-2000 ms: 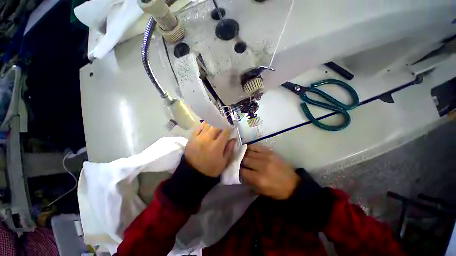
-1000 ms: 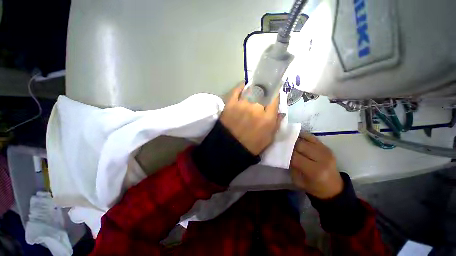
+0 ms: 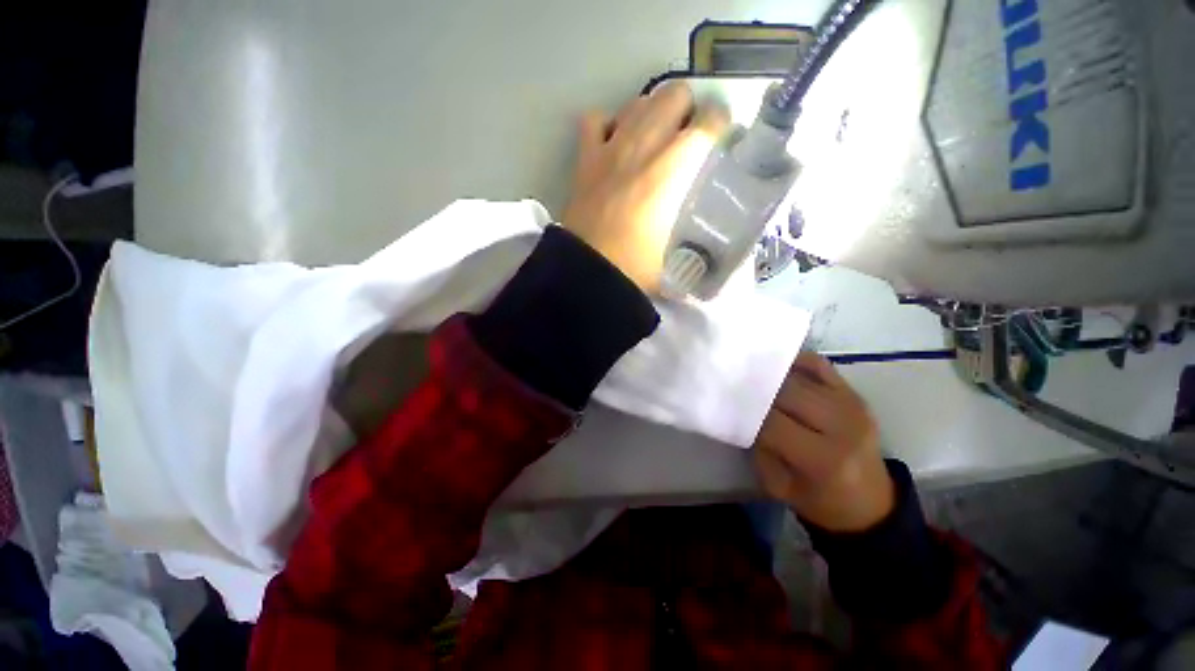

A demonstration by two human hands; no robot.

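Note:
The white narrow band (image 3: 727, 361) lies flat on the table in front of the needle area (image 3: 782, 249), which is partly hidden by the lamp. The larger white garment piece (image 3: 282, 347) spreads left and hangs over the table edge. My left hand (image 3: 642, 177) lies behind the lamp head, fingers spread toward the machine bed; its fingertips are partly hidden, and I cannot tell if it holds cloth. My right hand (image 3: 826, 439) pinches the right end of the band at the table's front edge.
The gooseneck lamp (image 3: 740, 197) shines over the needle. The sewing machine head (image 3: 1048, 144) fills the upper right. Green-handled scissors (image 3: 1029, 347) show partly behind a metal bar (image 3: 1075, 426). A bin (image 3: 39, 426) and white pieces (image 3: 105, 590) are at lower left.
The view has shifted from the machine's top to its front. My left hand has moved away from the band's near part, up and behind the lamp. My right hand stays at the band's end.

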